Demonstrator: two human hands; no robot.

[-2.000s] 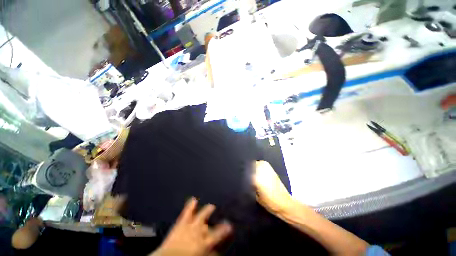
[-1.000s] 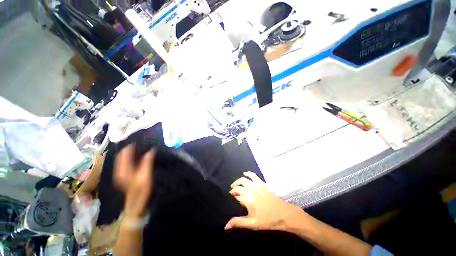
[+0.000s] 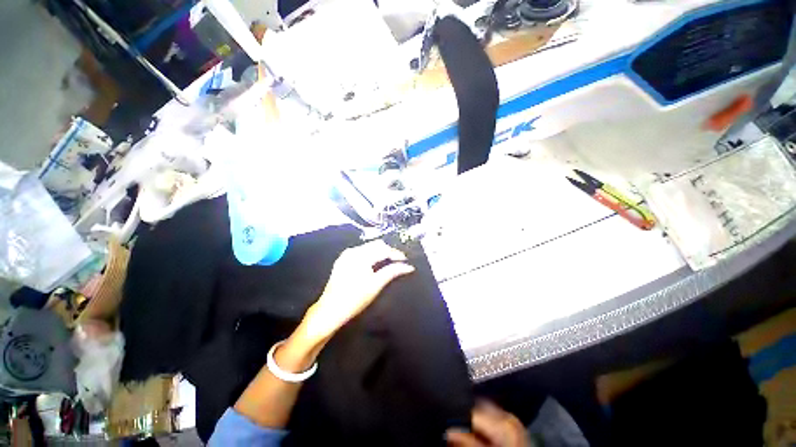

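Black fabric (image 3: 174, 288) spreads left of the needle and down over the table's front edge. My left hand (image 3: 362, 281), with a white wristband, pinches the fabric just in front of the presser foot and needle area (image 3: 397, 229). My right hand (image 3: 489, 428) is low, blurred and cut off by the bottom edge; its fingers hold the fabric's right edge. The white sewing machine (image 3: 559, 131) has a blue stripe. A black strip (image 3: 476, 96) hangs over its head. The bright lamp (image 3: 258, 244) stands left of the needle, above the fabric.
Thread snips (image 3: 615, 201) lie right of the needle, beside a clear packet (image 3: 729, 205). Ruler edging (image 3: 593, 327) runs along the table's front edge. A grey fan-like object (image 3: 30, 349) and plastic bag (image 3: 98, 362) are at the left.
My left hand has moved from the left part of the fabric to the needle area. My right hand has moved down to the fabric's lower edge. The fabric lies flatter, and the view has shifted.
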